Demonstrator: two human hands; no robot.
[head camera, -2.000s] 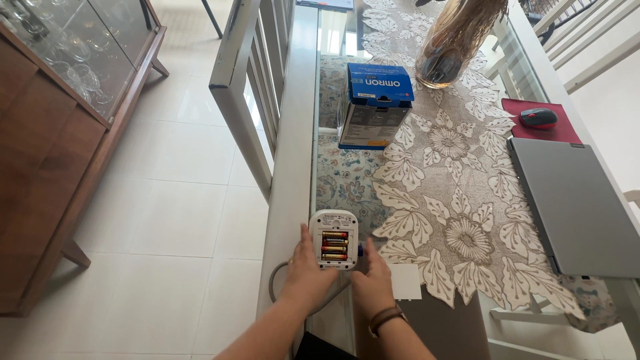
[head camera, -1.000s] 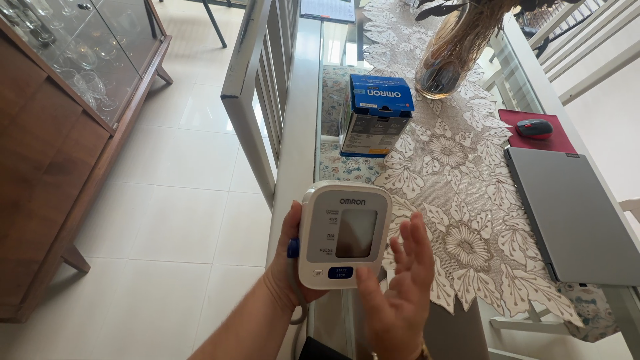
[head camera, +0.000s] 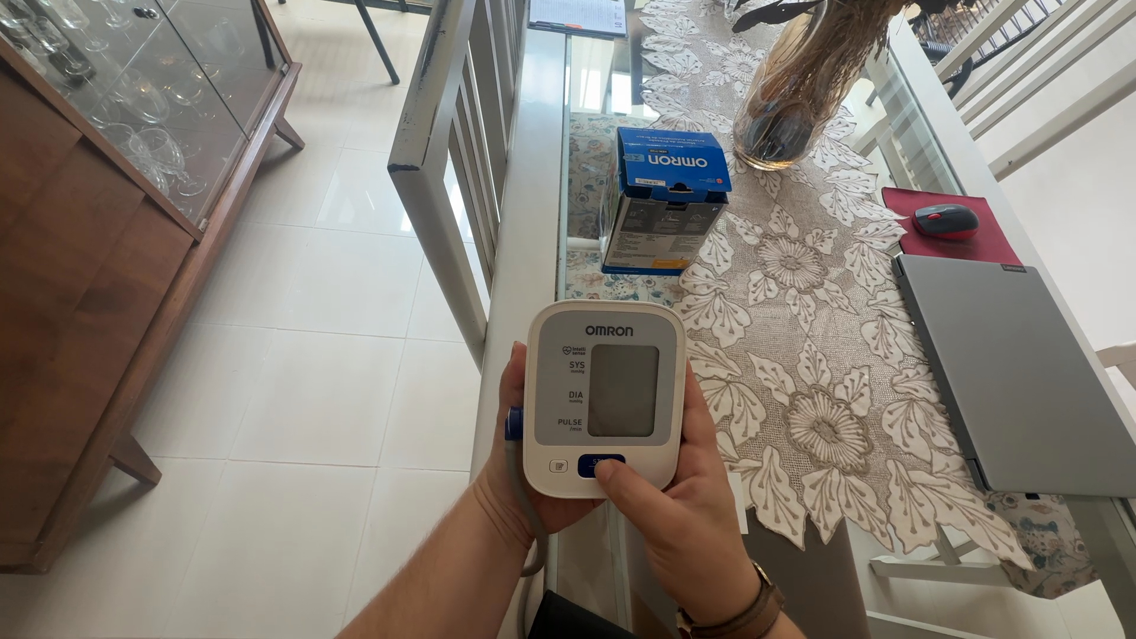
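An Omron blood pressure monitor (head camera: 605, 399) is held upright, its face toward me and its display blank. My left hand (head camera: 515, 470) grips it from the left side and below. On the right side, my right hand (head camera: 679, 497) holds it too, with the thumb on the blue button (head camera: 587, 465). A blue plug (head camera: 514, 424) sits in the monitor's left side, and a grey air tube (head camera: 524, 510) runs down from it past my left wrist. Part of a black item, perhaps the cuff, shows at the bottom edge.
Beyond the monitor, an Omron box (head camera: 667, 200) stands on the glass-topped table. A glass vase (head camera: 781, 129), a lace runner (head camera: 799, 342), a closed laptop (head camera: 1021, 373) and a mouse (head camera: 946, 222) are there too. A chair (head camera: 426, 169) and a wooden cabinet (head camera: 98, 293) stand left.
The monitor showed its back with batteries two seconds ago, and its face one second ago. My right hand, apart from it one second ago, has closed on its right side, thumb on the button.
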